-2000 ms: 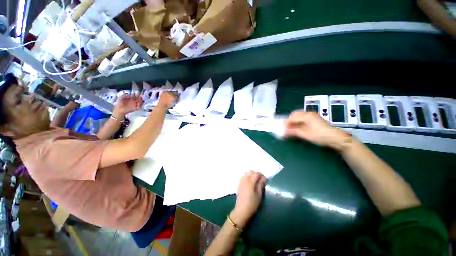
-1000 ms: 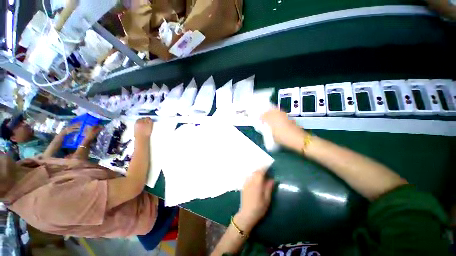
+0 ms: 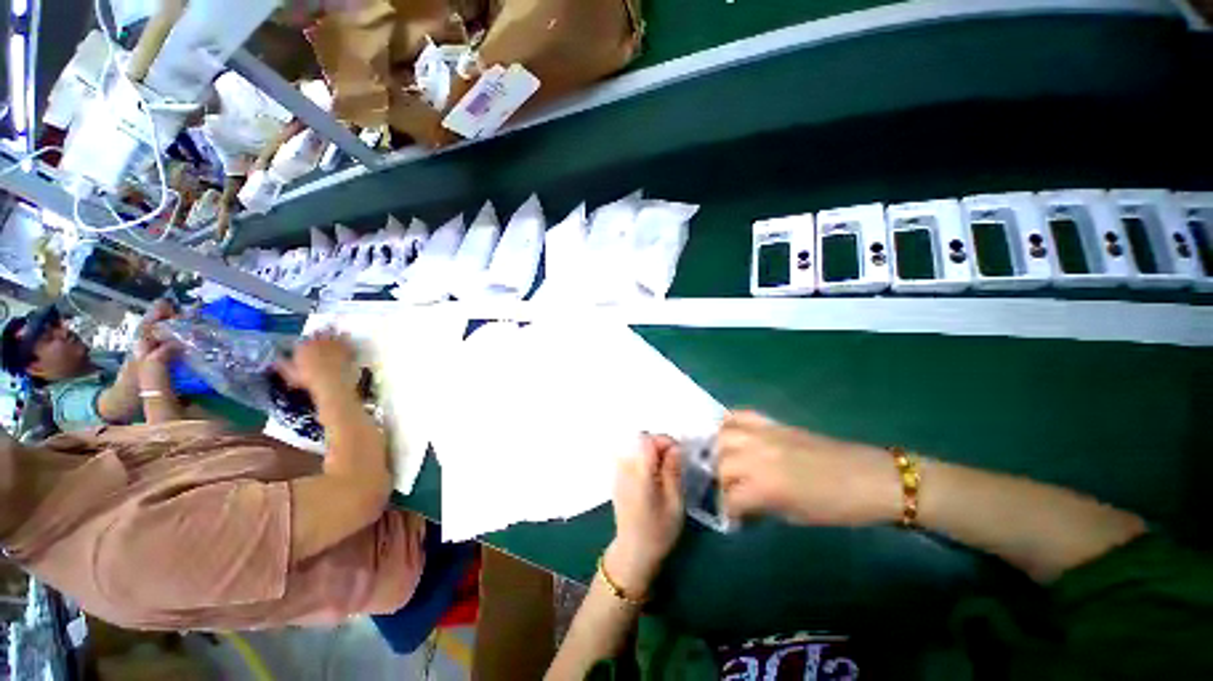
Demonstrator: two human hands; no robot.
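Note:
My left hand (image 3: 648, 500) and my right hand (image 3: 778, 468) are close together over the dark green worktop, at the right corner of the sheets. Between their fingers they hold a small greyish, partly see-through item (image 3: 705, 486); it is mostly covered and I cannot tell what it is. A large fanned stack of thin white wrapping sheets (image 3: 545, 426) lies left of my hands. Wrapped units (image 3: 516, 249) with pointed ends stand in a row on the green belt. Unwrapped white device units (image 3: 851, 249) with dark windows form a row farther right.
A pale metal rail (image 3: 931, 317) runs between belt and worktop. A neighbouring worker in a salmon shirt (image 3: 226, 519) is at the left, reaching over dark small items (image 3: 295, 399). Another worker is beyond. Crumpled brown paper (image 3: 559, 53) lies across the belt. An open cardboard carton (image 3: 512, 619) is below the table edge.
My right hand has let go of a white wrapped unit at the right end of the wrapped row and come back beside my left hand. Both now hold the greyish item. The neighbour's arm has moved left.

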